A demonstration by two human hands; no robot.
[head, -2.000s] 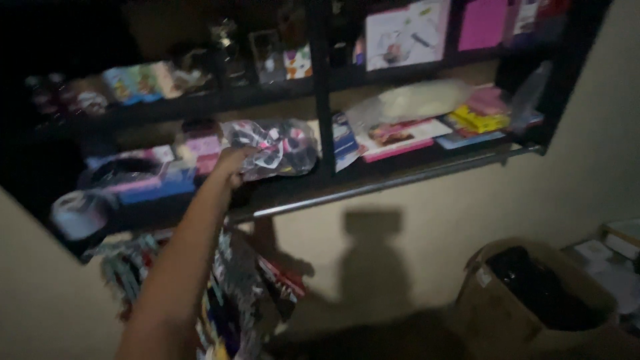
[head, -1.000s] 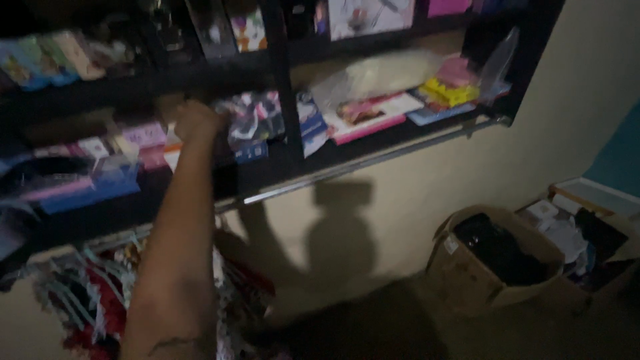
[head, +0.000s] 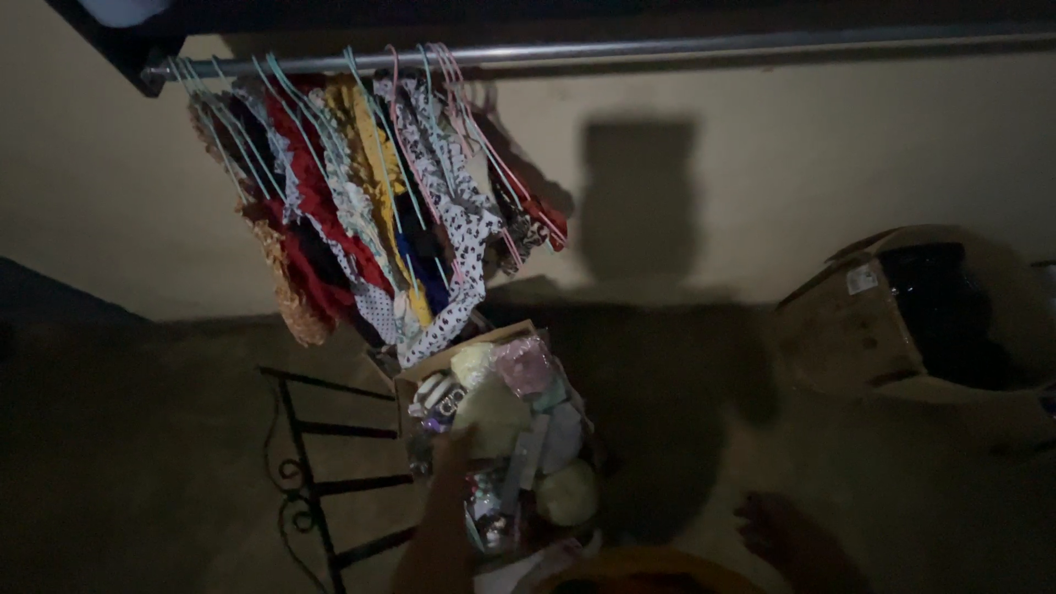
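Observation:
In the dim head view my left hand [head: 455,445] reaches from the bottom edge into an open cardboard box [head: 487,337] of packaged goods. It is at the lower edge of a pale yellow bundle [head: 495,417]; the fingers are too dark to tell if they grip it. Around the bundle lie a pink item in clear plastic [head: 523,365], a cream bundle [head: 472,363], white-and-dark small items [head: 441,394], a flat grey pack [head: 528,452] and a round pale packet [head: 568,492]. My right hand is not in view.
Frilled clothes [head: 470,247] hang on hangers from a metal rail [head: 561,54] above the box. A black wrought-iron frame [head: 305,454] stands at left. Another cardboard box [head: 850,330] holds black plastic [head: 940,305]. What looks like a bare foot [head: 771,524] is at lower right.
My left hand was at the packages on the shelf and is now low down at the goods in the box. The view has tipped down from the shelves to the hanging clothes and floor.

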